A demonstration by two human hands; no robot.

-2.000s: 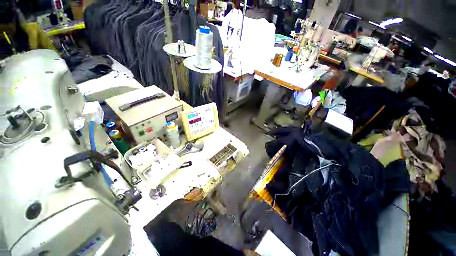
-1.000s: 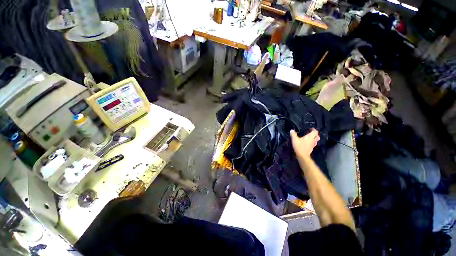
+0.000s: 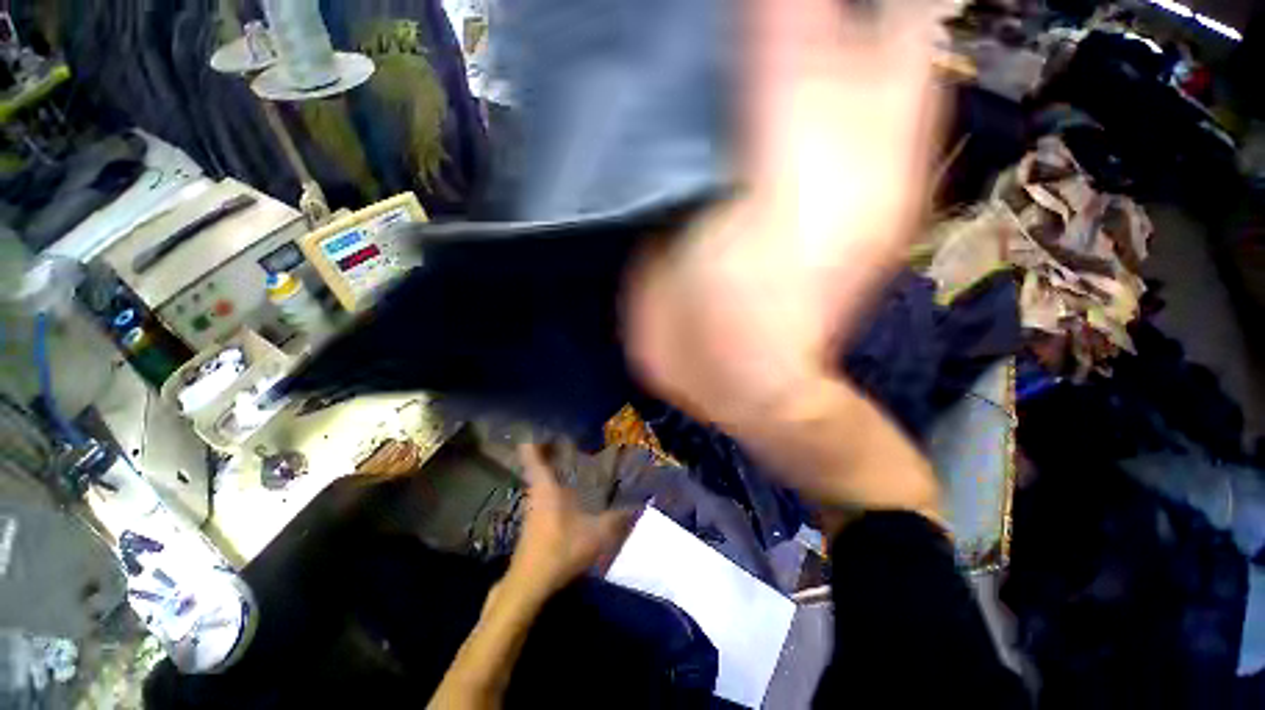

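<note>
A dark denim garment (image 3: pixel 500 312) with a grey-blue panel (image 3: pixel 617 111) hangs raised in front of me, blurred by motion. My right hand (image 3: pixel 777 291), large and blurred, holds it at its right side; the fingertips cannot be made out clearly. My left hand (image 3: pixel 562 520) is below the garment's lower edge, with thumb and fingers apart and nothing seen in it. The thumb tip is close to the cloth; I cannot tell if it touches.
Left, the cream table (image 3: pixel 326 479) bears a control panel (image 3: pixel 364 257), a control box (image 3: pixel 208 271) and small trays (image 3: pixel 229 395). Machine parts edge the lower left. A dark garment pile (image 3: pixel 902 347) lies on a stand behind my right hand. A white board (image 3: pixel 708 596) is near my lap.
My right hand has come up from the pile, now with a garment raised before me. My left hand has come into view at the lower middle. The view has shifted slightly left.
</note>
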